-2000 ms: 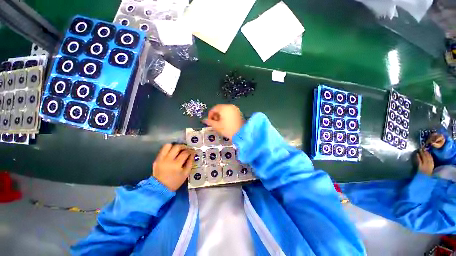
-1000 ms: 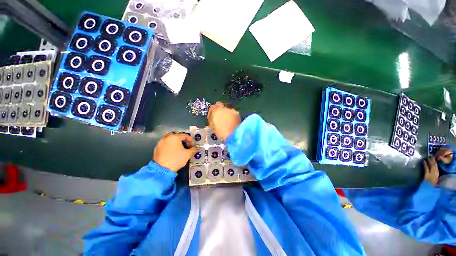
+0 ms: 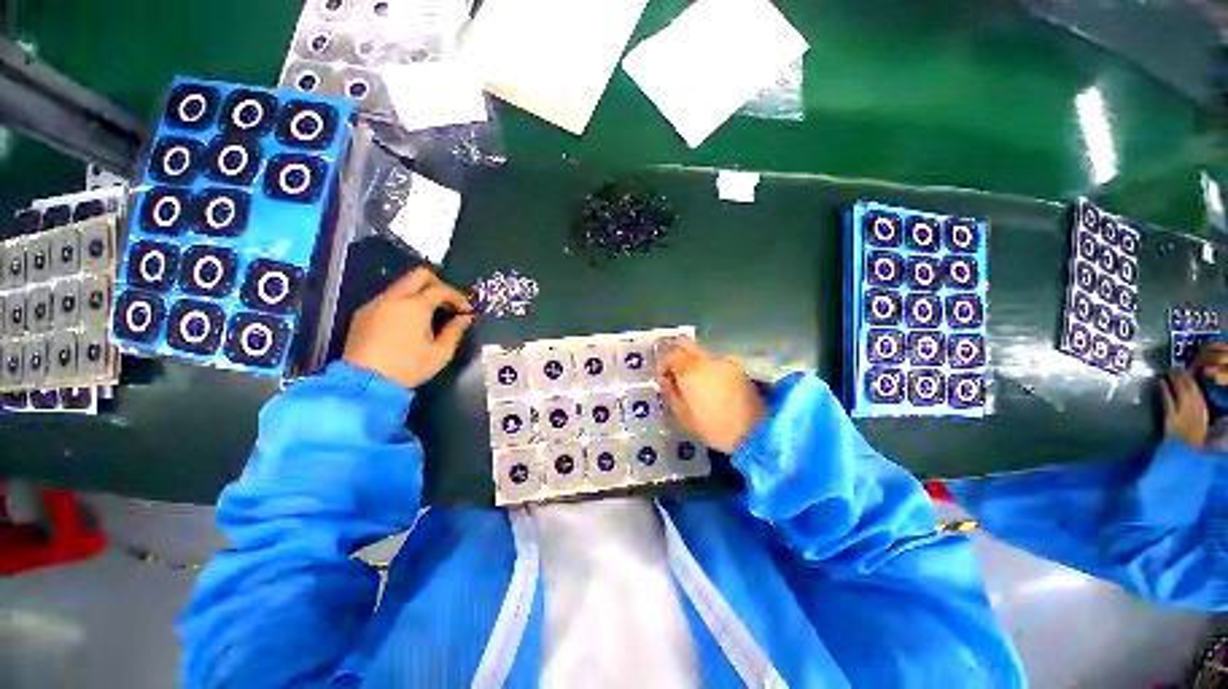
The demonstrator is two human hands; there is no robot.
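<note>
A grey-white tray (image 3: 581,442) with a grid of dark round centres lies at the bench's front edge. My right hand (image 3: 710,392) is over its far right corner, fingertips together on it; whether they hold a small part cannot be told. My left hand (image 3: 410,327) is off the tray, its fingertips at the left edge of the pile of small silvery parts (image 3: 509,292); whether a part is pinched is too small to tell. A heap of small black parts (image 3: 622,222) lies beyond.
A stacked blue tray (image 3: 298,226) stands at left, beside pale trays (image 3: 57,303). Another blue tray (image 3: 923,310) and a dark tray (image 3: 1102,285) are at right. Pale sheets (image 3: 717,61) and a plastic bag (image 3: 391,189) lie behind. Another person's hand (image 3: 1185,407) is far right.
My left hand has moved from the tray's left edge out to the silvery pile. My right hand has moved from beside that pile to the tray's far right corner. The view has shifted slightly.
</note>
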